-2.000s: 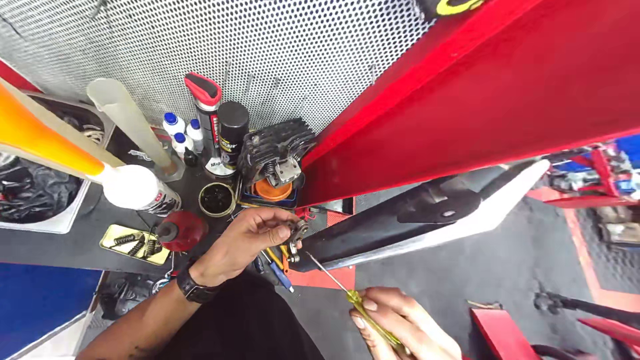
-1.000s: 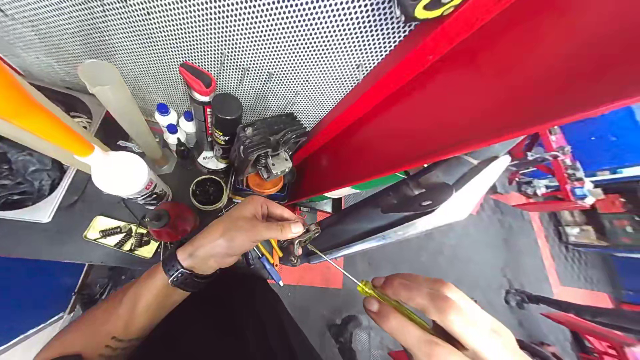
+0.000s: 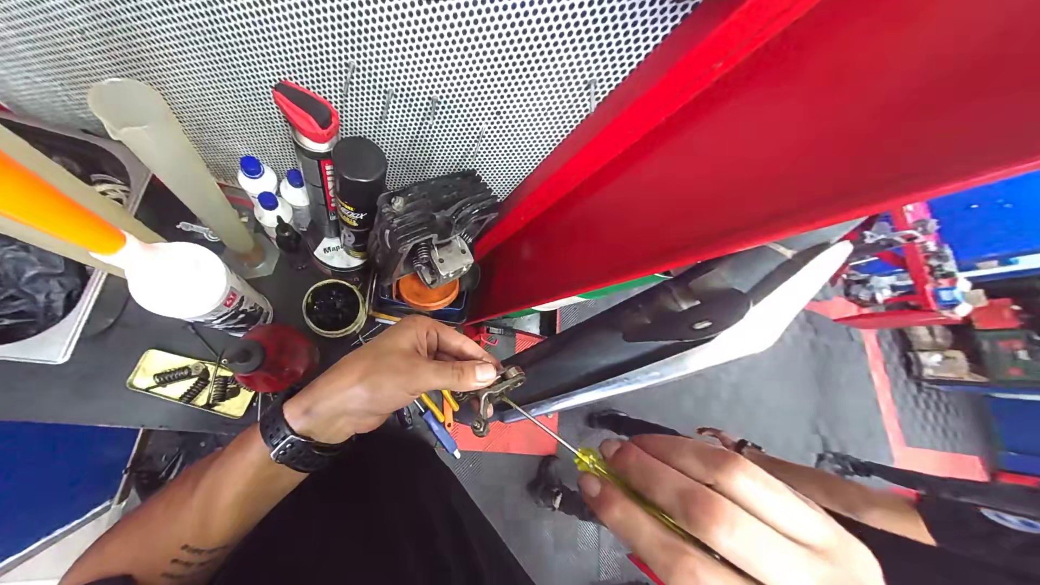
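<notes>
My left hand (image 3: 406, 370), with a black watch band at the wrist, pinches a small dark metal part (image 3: 492, 396) that looks like a linkage or rocker. My right hand (image 3: 715, 504) grips a screwdriver with a clear yellow handle (image 3: 597, 463). Its thin shaft points up and left, and its tip meets the metal part or lies right in front of it. Behind my left hand stands a finned engine cylinder head (image 3: 435, 219) with a spring showing, over an orange round piece (image 3: 426, 292). Pens and a blue-handled tool (image 3: 439, 431) lie below the hand.
The dark bench holds a red bottle (image 3: 280, 357), a yellow tray with springs (image 3: 191, 382), a round tin (image 3: 334, 308), spray cans (image 3: 357, 191) and a white bottle (image 3: 191, 284). A red panel (image 3: 691, 138) rises at right. Another person's arm (image 3: 845, 487) shows at lower right.
Another person's arm and shoes have come into view at lower right. Both my hands keep hold of the metal part and the screwdriver; the screwdriver tip stays at the part.
</notes>
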